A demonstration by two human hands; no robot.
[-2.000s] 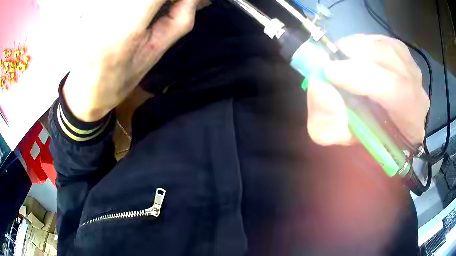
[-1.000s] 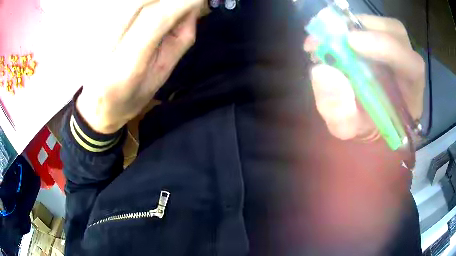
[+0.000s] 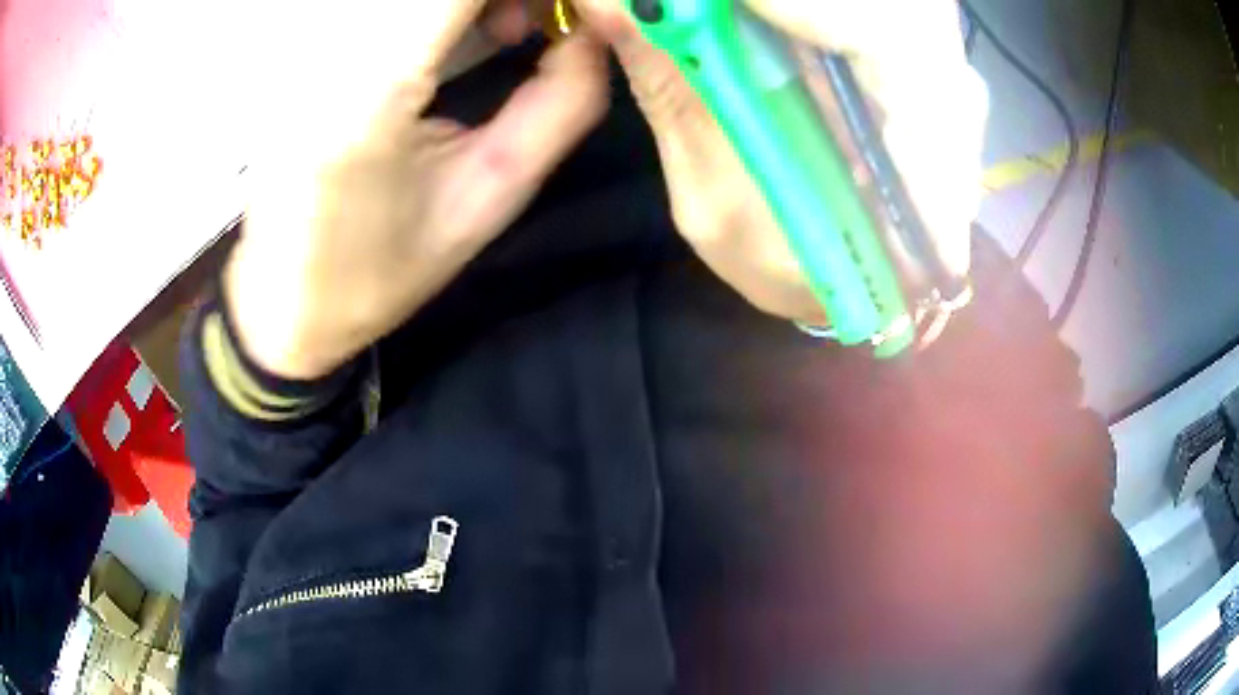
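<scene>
My right hand (image 3: 720, 204) is closed around the bright green handle (image 3: 802, 177) of a soldering iron. The handle runs from the top centre down to the right; its front end is cut off by the top edge. My left hand (image 3: 394, 190) is at the upper left, thumb apart from the palm, with its fingertips near the top edge. A small yellow component (image 3: 563, 16) shows at these fingertips, close to my right hand; whether it is gripped is unclear. A loose pile of orange-yellow components (image 3: 52, 183) lies at the far left.
A pink and white bench surface (image 3: 136, 82) is at the left. A red plastic stool (image 3: 136, 421) and cardboard cartons (image 3: 129, 611) are below it. Dark cables (image 3: 1067, 122) hang at the upper right. My dark jacket (image 3: 544, 448) fills the lower middle.
My right hand has moved left and up with the green handle, bringing it close to my left hand. My left hand has shifted slightly, and its thumb now stands out from the palm.
</scene>
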